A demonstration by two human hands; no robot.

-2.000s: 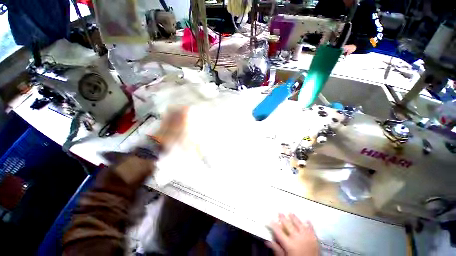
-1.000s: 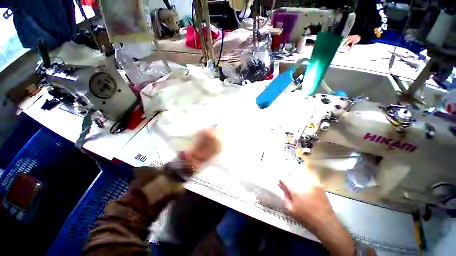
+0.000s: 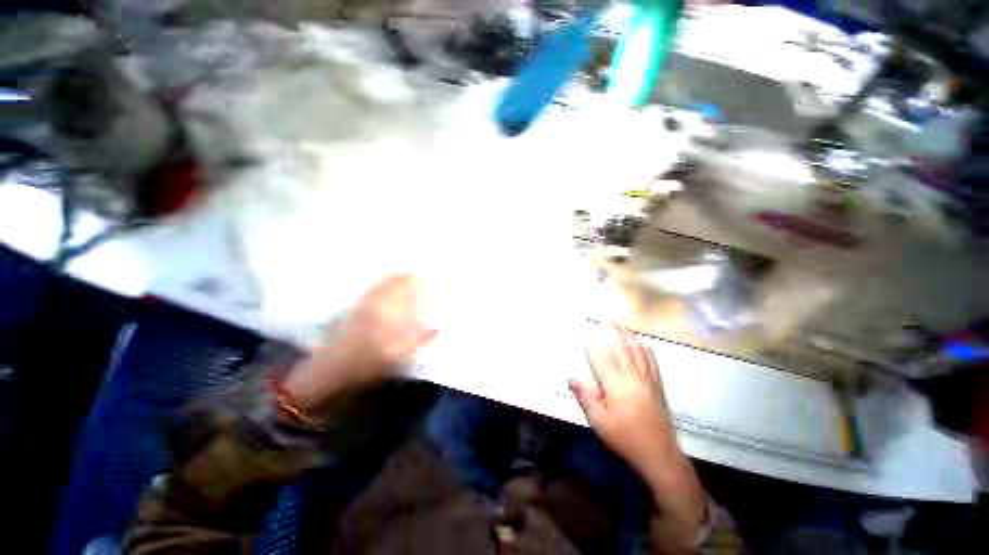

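The view is blurred and the table glares white. My left hand (image 3: 382, 327) is over the white table's front part, fingers pointing right; glare hides whether it grips anything. My right hand (image 3: 623, 382) lies with spread fingers near the front edge, left of the sewing machine (image 3: 797, 233), and nothing shows in it. White fabric on the bright table (image 3: 521, 374) cannot be told from the surface. The needle area (image 3: 618, 233) is beyond my right hand.
A second sewing machine (image 3: 103, 130) stands at the left. A blue paddle-shaped attachment (image 3: 542, 76) and a green tube (image 3: 644, 49) hang at the back. Cream fabric (image 3: 315, 103) lies at the back left. A blue crate (image 3: 152, 401) is below the left edge.
The view has tilted down and blurred. Both hands appear further left in the picture, and my right hand is drawn back near the table's front edge with its fingers spread.
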